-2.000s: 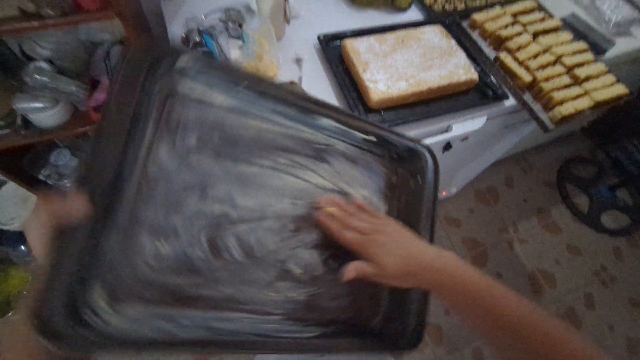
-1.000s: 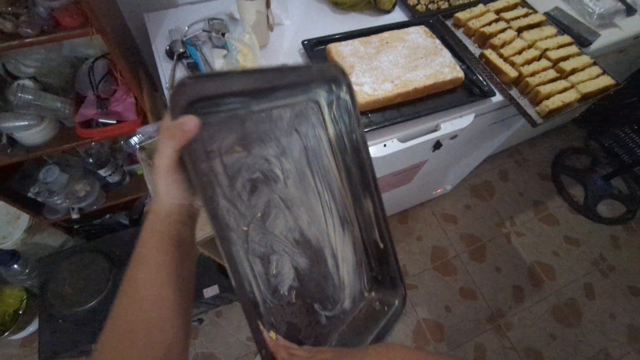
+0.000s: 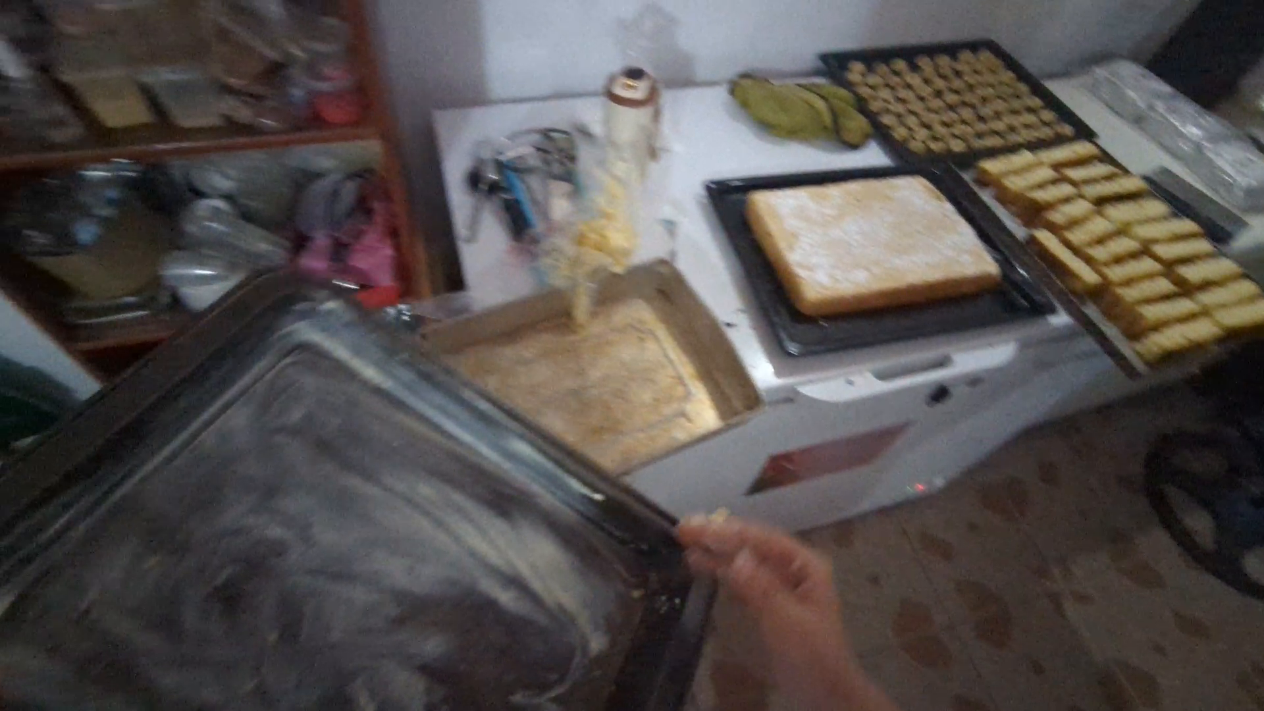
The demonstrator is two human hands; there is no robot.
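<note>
A dark baking pan (image 3: 326, 533), smeared inside with a pale greasy film, fills the lower left of the head view, tilted. My right hand (image 3: 765, 573) is at the pan's right corner, its fingers against the rim, with a pale yellow bit on a fingertip; blur hides whether it grips. My left hand is out of the frame. Behind the pan is an open cardboard box (image 3: 731, 365) with a pale, crumb-like layer inside. A clear plastic bag with yellow fat-like lumps (image 3: 602, 237) is at the box's far edge.
On the white chest freezer (image 3: 889, 474) are a sheet cake (image 3: 874, 242) on a black tray (image 3: 829, 336), green mitts (image 3: 800, 109) and a white flask (image 3: 630, 123). Cake slices (image 3: 1116, 247) and a tray of small cookies (image 3: 963, 99) stand right. Shelves (image 3: 197, 148) hold plastic containers at left.
The pan has moved to the lower left, and the box behind it now shows. My left hand, on the pan's edge before, has left the view. The view has shifted.
</note>
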